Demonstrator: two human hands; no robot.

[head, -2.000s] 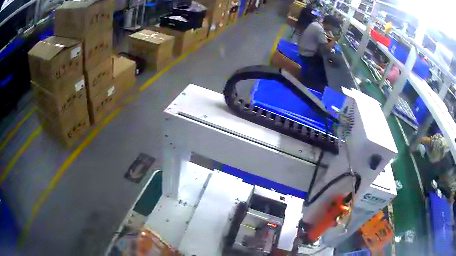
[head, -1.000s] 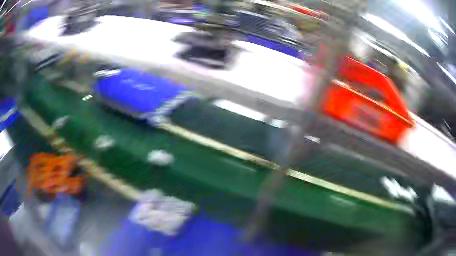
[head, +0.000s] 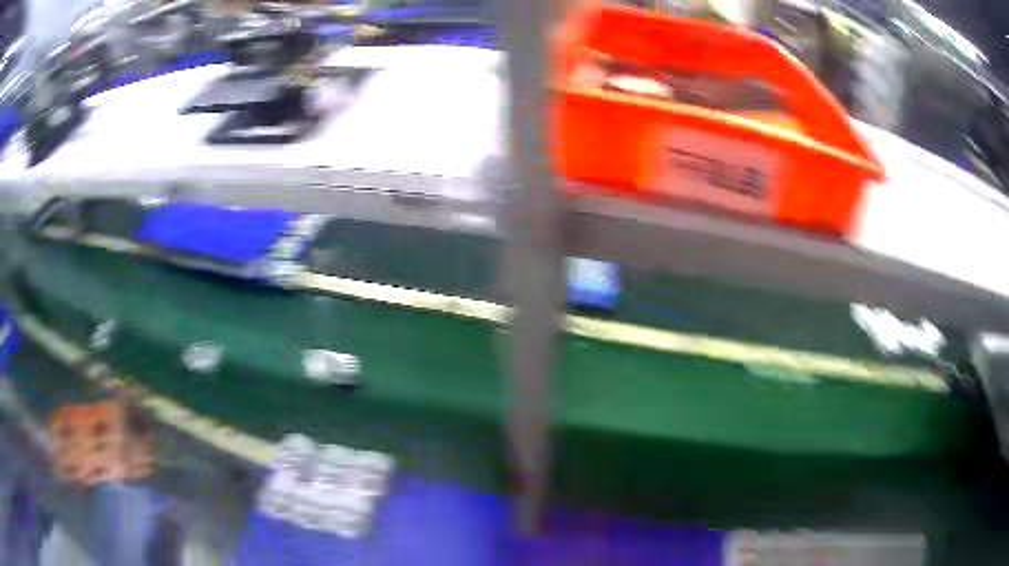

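Neither of my hands is in the picture. Nearest in front, a cluster of white plastic housings (head: pixel 328 484) sits at the left end of a blue sheet (head: pixel 443 520) at the bottom edge. Beyond it runs the green conveyor belt (head: pixel 664 398) with pale edges. A few small white housings (head: pixel 332 366) lie apart on the belt's left part. Orange fixture plates (head: pixel 100 442) show at the lower left. The picture is blurred, so fine detail cannot be told.
A grey upright post (head: pixel 531 265) crosses the middle. An orange-red bin (head: pixel 708 122) with a white label stands on the long white shelf (head: pixel 420 122). Black stands (head: pixel 266 105) are on the shelf's left. A blue sheet bundle (head: pixel 221 234) lies across the belt; white pieces (head: pixel 898 332) lie at right.
The view has swung from the white screwdriving machine and cartons to the conveyor and shelf. In the last second the orange-red bin has shifted left and up in the picture.
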